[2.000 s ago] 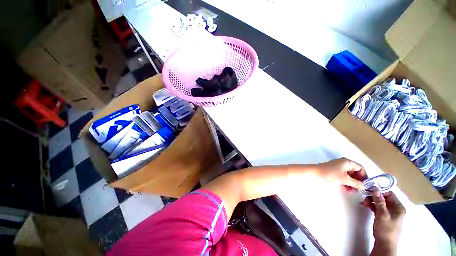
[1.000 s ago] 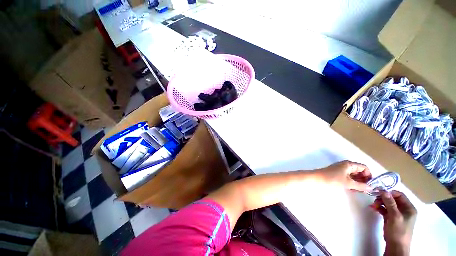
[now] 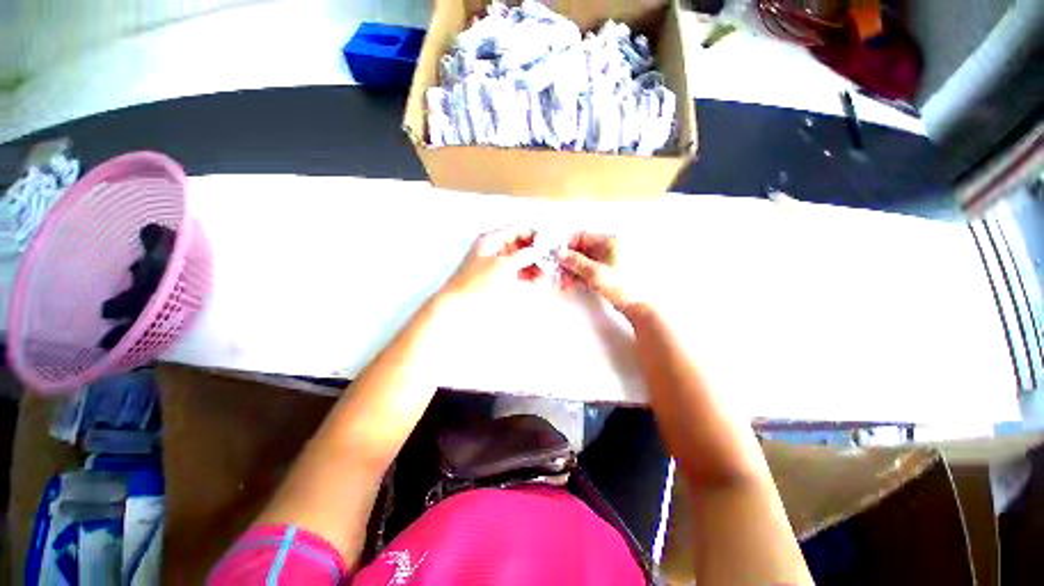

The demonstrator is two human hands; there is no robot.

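Observation:
A small coiled white cable [image 3: 550, 261] is held between my two hands above the white bench [image 3: 343, 246], in front of the open carton. My left hand [image 3: 499, 258] grips its left side with the fingertips. My right hand [image 3: 593, 263] grips its right side. The fingers cover much of the coil, and its plug and any tie are too small to make out. The brown cable carton [image 3: 550, 172] stands behind my hands, full of white coiled cables [image 3: 550, 92].
A pink perforated basket [image 3: 189, 292] with black small parts [image 3: 143, 280] is at left, beside loose white pieces [image 3: 40, 195]. A blue bin [image 3: 384, 55] is left of the carton. A dark red bundle [image 3: 876, 63] and a thin black stick [image 3: 852, 119] are back right. A brown bag [image 3: 504, 446] is on my lap.
The view has swung right, so the carton now stands straight ahead and the basket at far left. Both hands still hold the cable, now closer together, with less of the loop showing.

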